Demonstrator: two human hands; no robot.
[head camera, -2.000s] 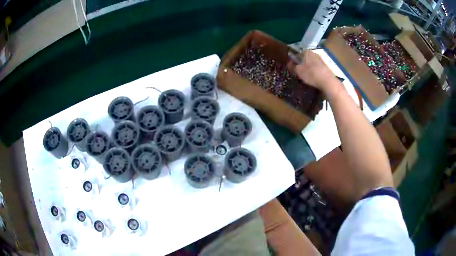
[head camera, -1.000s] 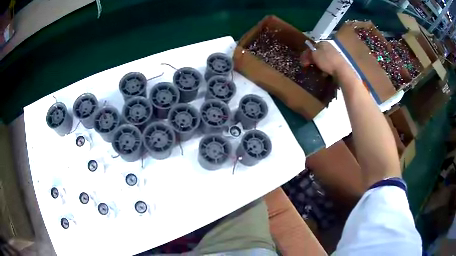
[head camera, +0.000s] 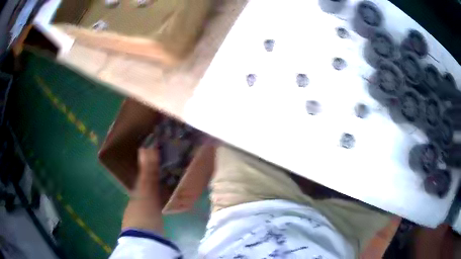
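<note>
My left hand (head camera: 148, 161) reaches down into a brown housing carton (head camera: 120, 143) below the bench edge. Dark grey housings (head camera: 174, 152) lie in the carton. The fingers are blurred and partly hidden among them, so I cannot tell whether they hold one. My right hand is not in view. On the white sheet (head camera: 263, 116), grey motor housings (head camera: 388, 79) stand grouped at the right, blurred, with thin wires. Several small round inserts (head camera: 302, 80) lie singly on the sheet's middle part.
A shallow carton (head camera: 126, 45) with a few white pieces stands on the wooden board (head camera: 146, 83) at the upper left. A green floor (head camera: 65, 152) with a yellow line lies below. My trousered legs (head camera: 247, 177) are under the bench edge. Another brown carton edge (head camera: 381, 242) shows at the lower right.
The view has swung to the left. My right hand, earlier in the small parts carton with a metal tool, has left the picture. My left hand has come into view in the housing carton.
</note>
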